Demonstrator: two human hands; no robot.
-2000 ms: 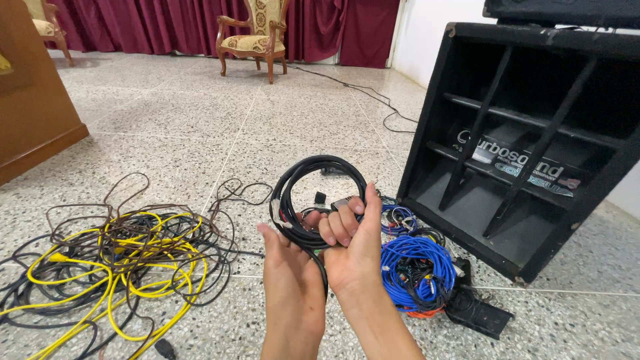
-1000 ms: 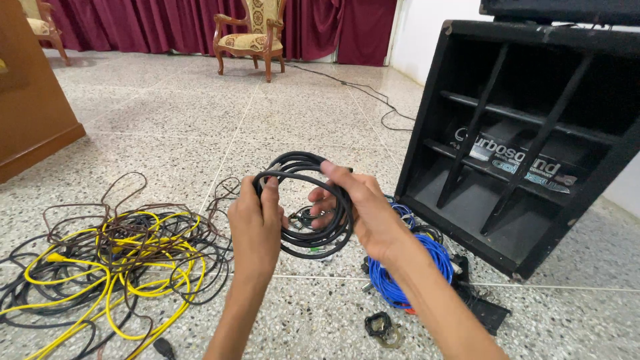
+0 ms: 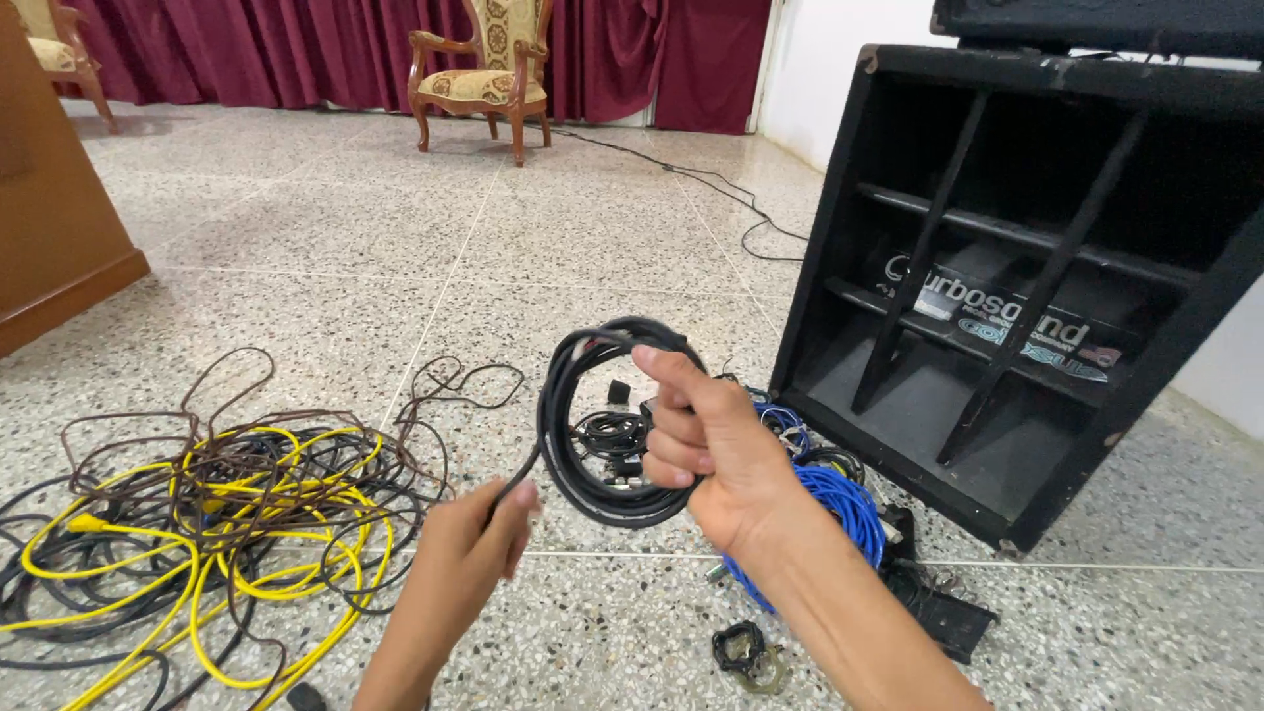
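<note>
A coiled black cable (image 3: 563, 444) hangs upright in front of me, above the floor. My right hand (image 3: 716, 444) is closed around the right side of the coil, its thumb lying across the top. At the coil's lower left, my left hand (image 3: 479, 538) pinches a single strand of the same cable between thumb and fingers. Through the loop, a smaller coil of black cable (image 3: 610, 434) shows on the floor. A bundle of blue cable (image 3: 839, 513) lies behind my right forearm, which hides part of it.
Tangled yellow cable (image 3: 202, 563) and dark cables lie on the floor at left. A large black speaker cabinet (image 3: 987, 533) stands at right. A wooden armchair (image 3: 479, 87) is at the back, a wooden furniture piece (image 3: 64, 286) at far left. Small rings (image 3: 746, 657) lie near my right forearm.
My left hand has left the coil's side and moved lower, now on one strand. The coil is more upright, with my right hand closed on its right side.
</note>
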